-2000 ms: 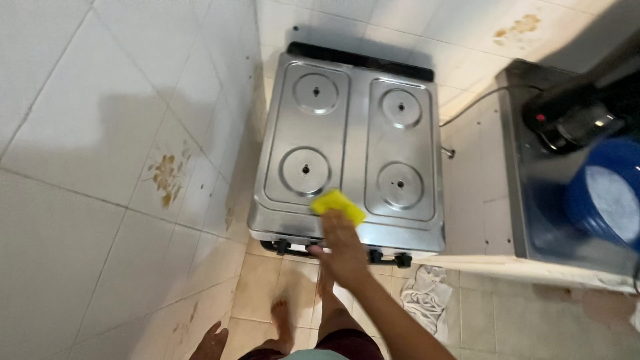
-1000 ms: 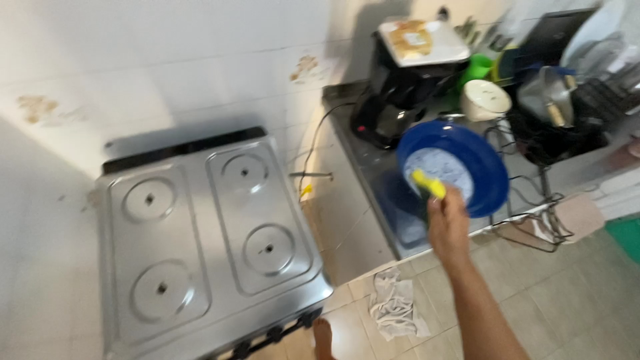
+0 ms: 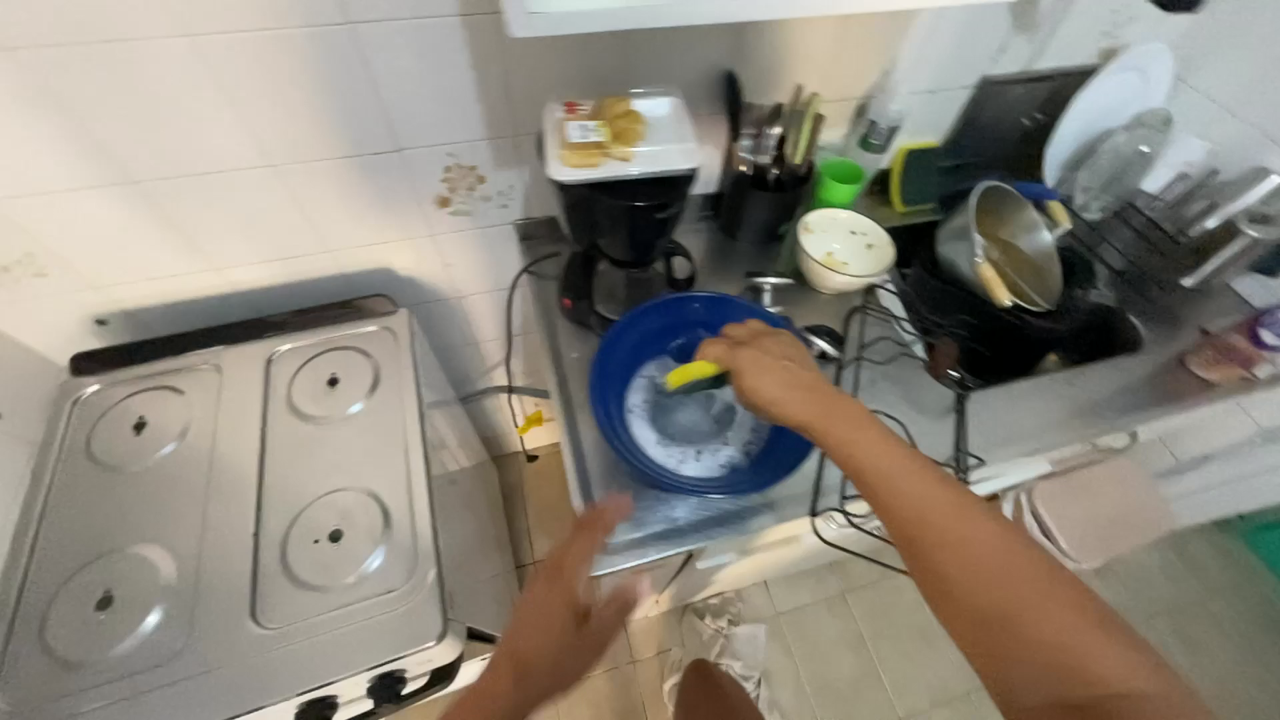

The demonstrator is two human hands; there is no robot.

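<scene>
My right hand (image 3: 770, 370) grips a yellow and green scrubbing sponge (image 3: 695, 376) over a round blue plastic basin (image 3: 625, 440). Soapy water with white foam (image 3: 690, 455) and dark specks lies in the basin, which rests on the steel counter (image 3: 650, 520). In front of the basin, my left hand (image 3: 575, 590) hovers empty, blurred, its fingers spread. To the left is a stainless steel gas stove top (image 3: 235, 480) with its burners and grates off.
Behind the basin is a coffee maker (image 3: 630, 220) with a food tray (image 3: 660, 135) on top. Black pan supports (image 3: 850, 440) lean at the counter edge. A white bowl (image 3: 845, 250) and metal pot (image 3: 1000, 250) are at right. A cloth (image 3: 740, 650) lies on the floor.
My right hand with the sponge has gone from the stove top to the basin. My left hand has come up in front of the basin. The view has swung right.
</scene>
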